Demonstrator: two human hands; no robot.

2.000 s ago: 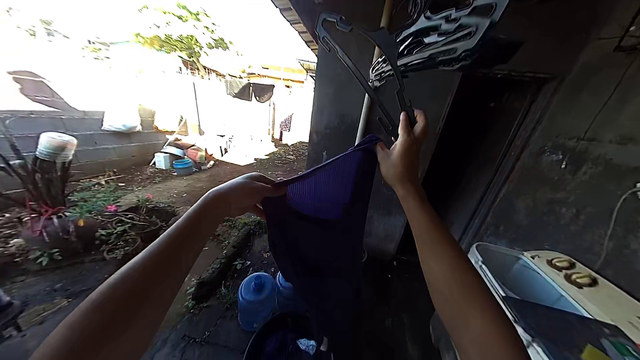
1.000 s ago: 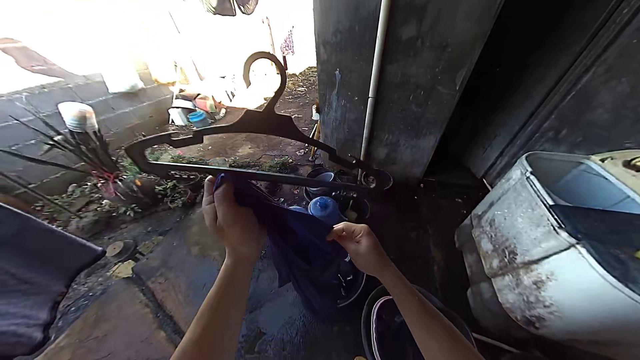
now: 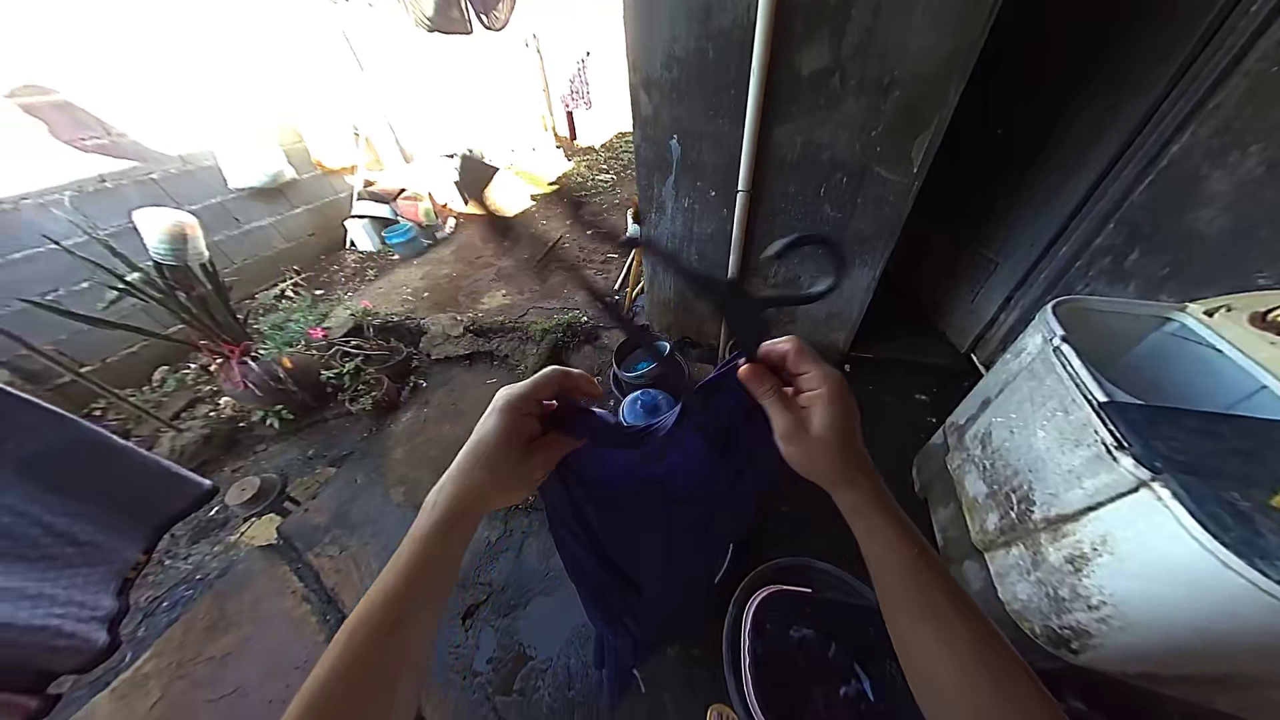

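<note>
Before me hangs a dark blue garment [image 3: 655,510], held up by its top edge. My left hand [image 3: 515,440] pinches that edge at the left, and my right hand [image 3: 805,410] grips the edge at the right. A black plastic clothes hanger [image 3: 735,300], blurred, rises from my right hand, its hook pointing right and its long arms reaching up to the left. Whether one end of it sits inside the cloth cannot be told. The lower folds of the garment are too dark to make out.
Below right is a black basin [image 3: 740,640] with dark contents. A grimy white washing machine [image 3: 1060,500] stands at the right. Blue containers [image 3: 648,405] lie beyond the garment. Grey cloth [image 3: 80,530] hangs at the left. Potted plants [image 3: 260,370] and a pipe [image 3: 750,130] on a wall are farther off.
The hanger, level across both hands one second ago, is now tilted with its hook to the right. My left hand has shifted to the garment's left edge, and the cloth is spread wider.
</note>
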